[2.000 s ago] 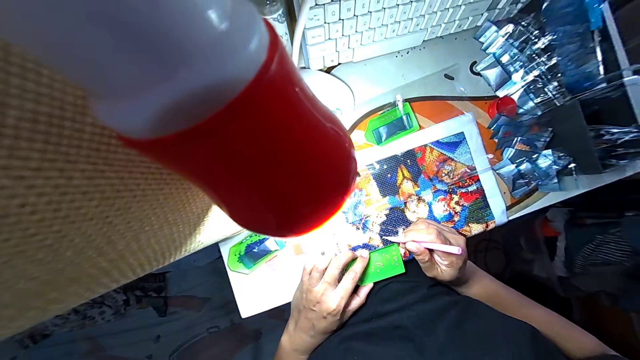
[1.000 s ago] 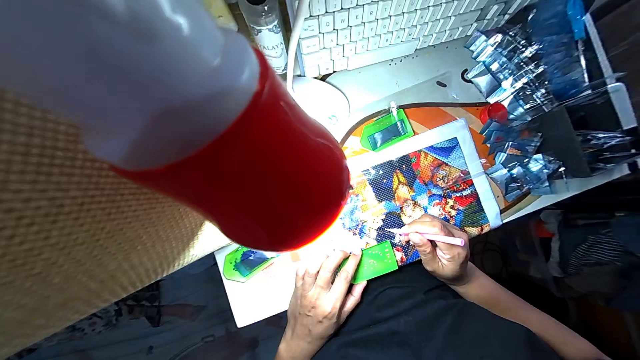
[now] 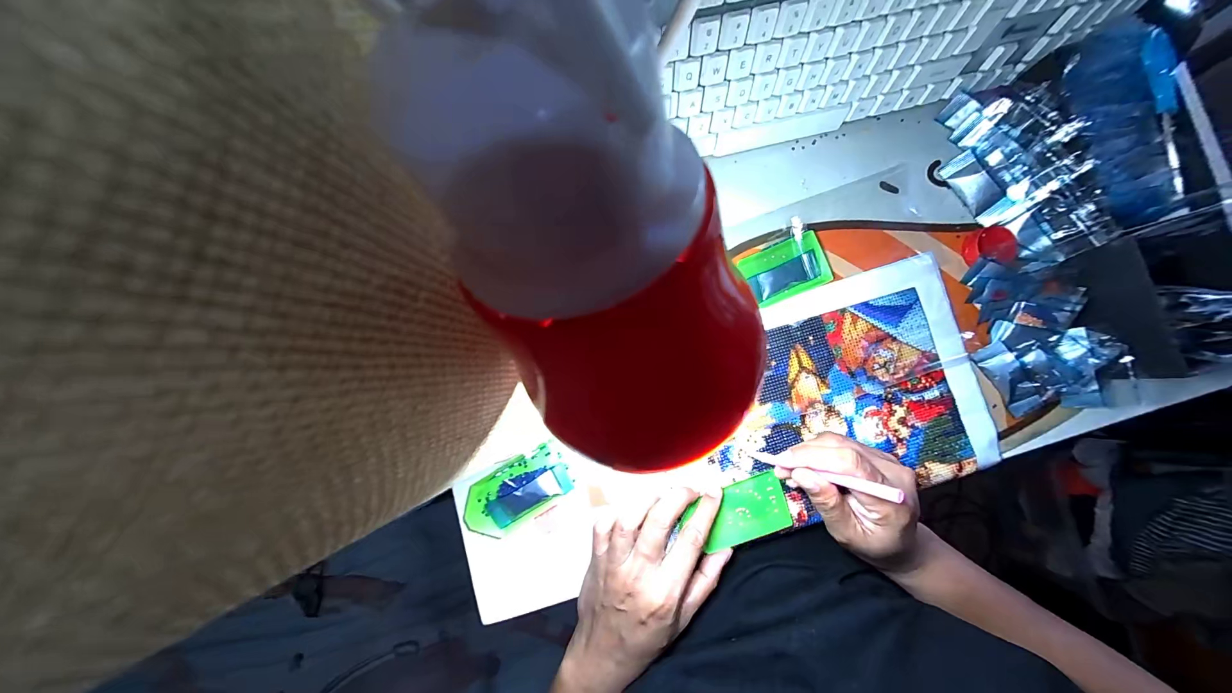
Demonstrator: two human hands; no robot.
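A diamond painting canvas (image 3: 871,356) with a white border lies tilted on the desk. My right hand (image 3: 857,491) grips a pink applicator pen (image 3: 861,486), its tip near the picture's lower middle. My left hand (image 3: 650,577) rests on the canvas's lower edge, its fingertips at a green tray (image 3: 746,515) with scattered drills; whether they grip it cannot be told. Another green tray (image 3: 515,496) holding a small bag lies at the lower left. A third green tray (image 3: 784,269) with a bag sits above the canvas.
A red and white lamp (image 3: 645,356) looms close, hiding part of the canvas. A white keyboard (image 3: 799,67) stands behind. Many small shiny bags (image 3: 1030,183) and a red cap (image 3: 991,245) lie at the right. Woven material (image 3: 221,289) fills the left side.
The view has shifted, and the lamp and woven material cover more of it. My right hand stays over the picture with the pen, my left hand by the green tray.
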